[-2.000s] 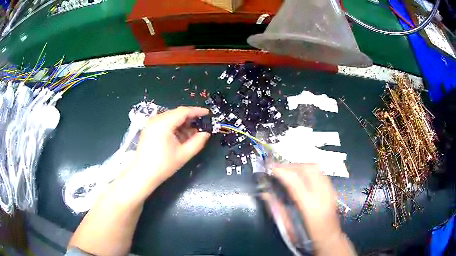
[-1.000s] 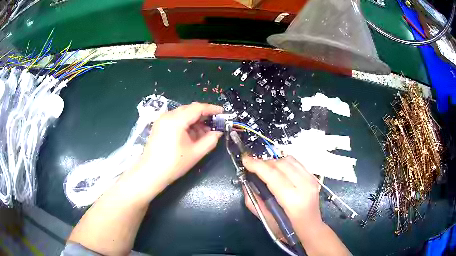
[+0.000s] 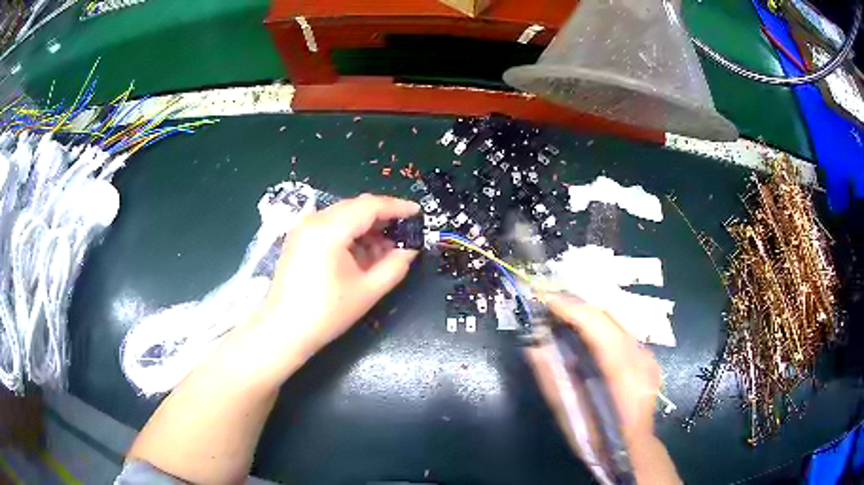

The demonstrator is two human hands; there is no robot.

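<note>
My left hand (image 3: 327,270) pinches a small black connector (image 3: 407,231) at the middle of the mat. Blue and yellow wires (image 3: 481,250) run from its right side down to the right. My right hand (image 3: 606,365) holds a soldering iron (image 3: 580,386), blurred, below and right of the connector, apart from it. The iron's tip is too blurred to make out. A loose heap of black connectors (image 3: 512,170) lies just behind and right of my left hand. A coiled white cable in a clear bag (image 3: 175,343) lies left, partly behind my left forearm.
Bundled white cables (image 3: 38,256) lie at far left. Copper-coloured leaded parts (image 3: 782,294) are piled at right. White strips (image 3: 621,268) lie right of centre. A grey funnel hood (image 3: 630,66) hangs over the back right. A red-brown stand (image 3: 313,52) is behind the mat.
Since one second ago, my right hand and the iron have moved away from the connector, down and to the right. My left hand has stayed nearly in place, with the connector still held.
</note>
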